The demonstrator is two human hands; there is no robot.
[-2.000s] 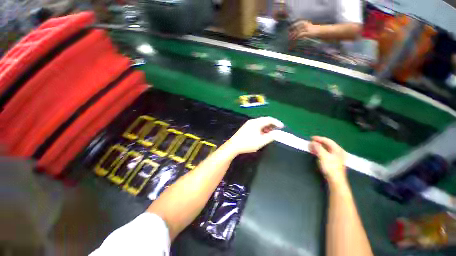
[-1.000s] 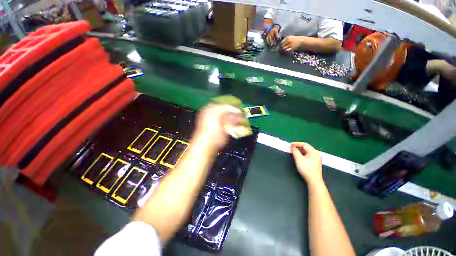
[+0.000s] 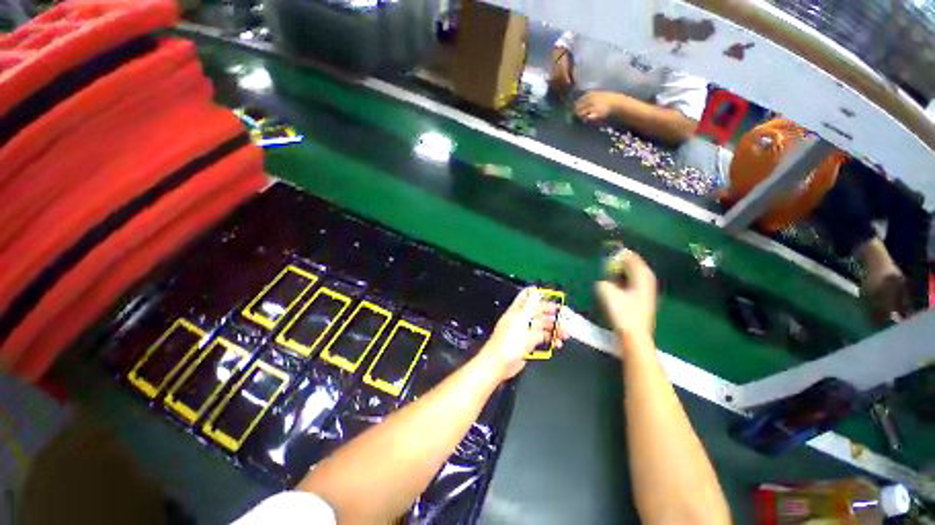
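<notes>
My left hand [image 3: 523, 330] grips a yellow-edged display module [image 3: 546, 338], held upright above the bench by the belt's pale edge. My right hand [image 3: 632, 295] is just to its right, over the belt edge, with a small dark and yellowish item [image 3: 615, 265] at its fingertips. That item is mostly hidden and blurred. The black blister tray [image 3: 338, 231] lies at left under my left forearm. It holds several display modules [image 3: 397, 358] in two rows. Its near right pockets shine without yellow frames.
Red trays [image 3: 123, 195] stack high at far left. The green belt [image 3: 410, 195] carries small boards [image 3: 555, 189] and a blue-edged unit [image 3: 273, 131]. A phone [image 3: 795, 414] leans by a post, with a bottle [image 3: 820, 503] below. Workers' arms [image 3: 641, 115] are opposite.
My left hand has moved right from over the tray's far edge, with the module now clear. My right hand has risen to the belt edge. The yellow-framed unit there no longer shows on the belt.
</notes>
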